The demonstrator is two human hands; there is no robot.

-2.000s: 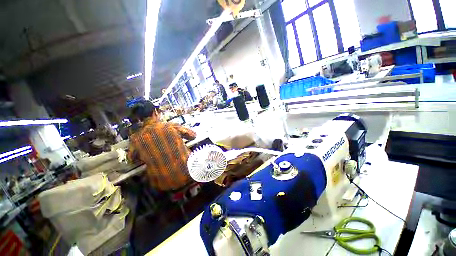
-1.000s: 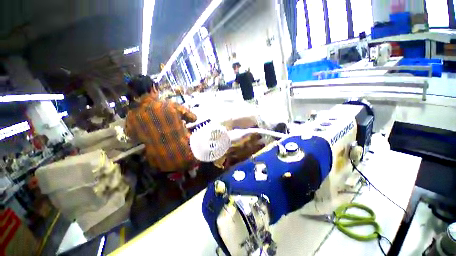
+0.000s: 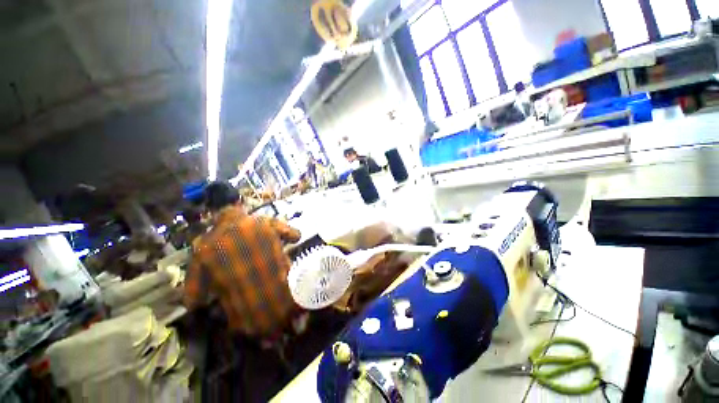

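No hand of mine is in the picture. The sewing machine (image 3: 516, 244) stands nearest, its arm wrapped in a blue cloth cover (image 3: 465, 315). A tension dial (image 3: 443, 271) sits on the cover. The front end of the head is cut off by the bottom edge, so the needle area is hidden. The green-handled scissors (image 3: 566, 365) lie on the white table right of the machine, blades pointing left.
A round white fan (image 3: 320, 277) on a bent arm is behind the machine. Dark thread cones (image 3: 366, 185) stand beyond. A person in an orange checked shirt (image 3: 243, 268) sits ahead left. Stacked beige pieces (image 3: 102, 354) are at left. A flask (image 3: 704, 370) is at the right edge.
The camera view has tipped, first down and then up again, so the machine's front end now drops out at the bottom. The scissors lie in the same place on the table.
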